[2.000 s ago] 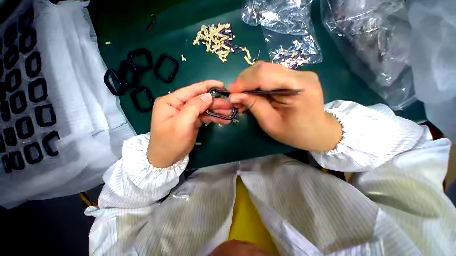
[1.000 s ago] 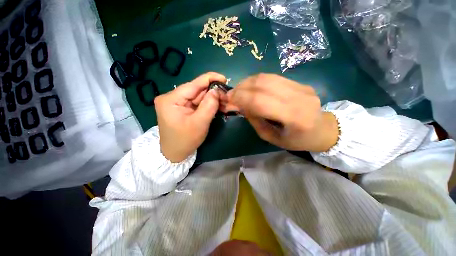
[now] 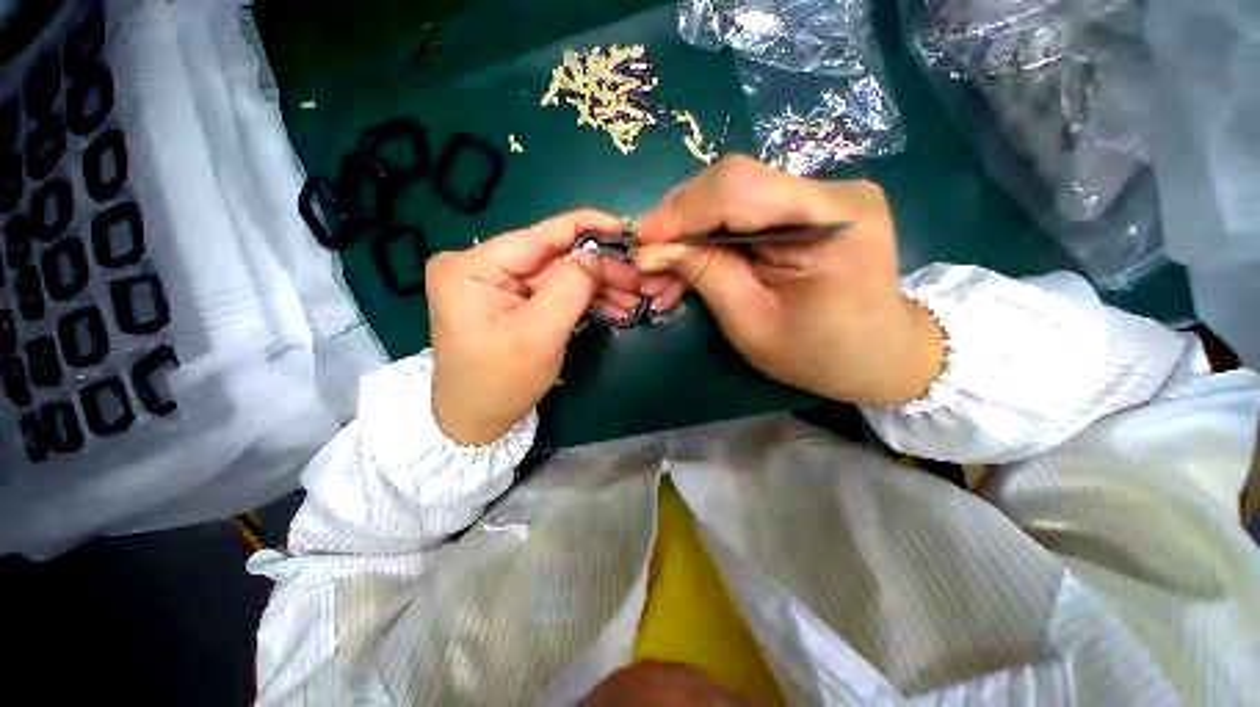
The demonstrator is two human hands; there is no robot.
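My left hand (image 3: 504, 325) is shut on a black frame (image 3: 618, 321), a small rounded open ring held over the green bench. My right hand (image 3: 795, 283) holds dark, slim tweezers (image 3: 774, 235) like a pen, with the tip end at the frame's upper part. The fingertips of both hands meet around the frame, and the tool's tip is hidden by the fingers. A small pale spot shows at the frame beside my left thumb. Whether the tip holds a piece, I cannot tell.
Several loose black frames (image 3: 470, 173) lie left on the green bench (image 3: 622, 394). White sheets (image 3: 263, 276) carry rows of frames at far left. A pile of cream parts (image 3: 604, 94) lies ahead. A small clear bag (image 3: 822, 124) and a larger one (image 3: 1050, 138) are at right.
My right hand has turned back from its palm-down pose, so the tweezers and the lower part of the frame show again. The frame stays in my left hand.
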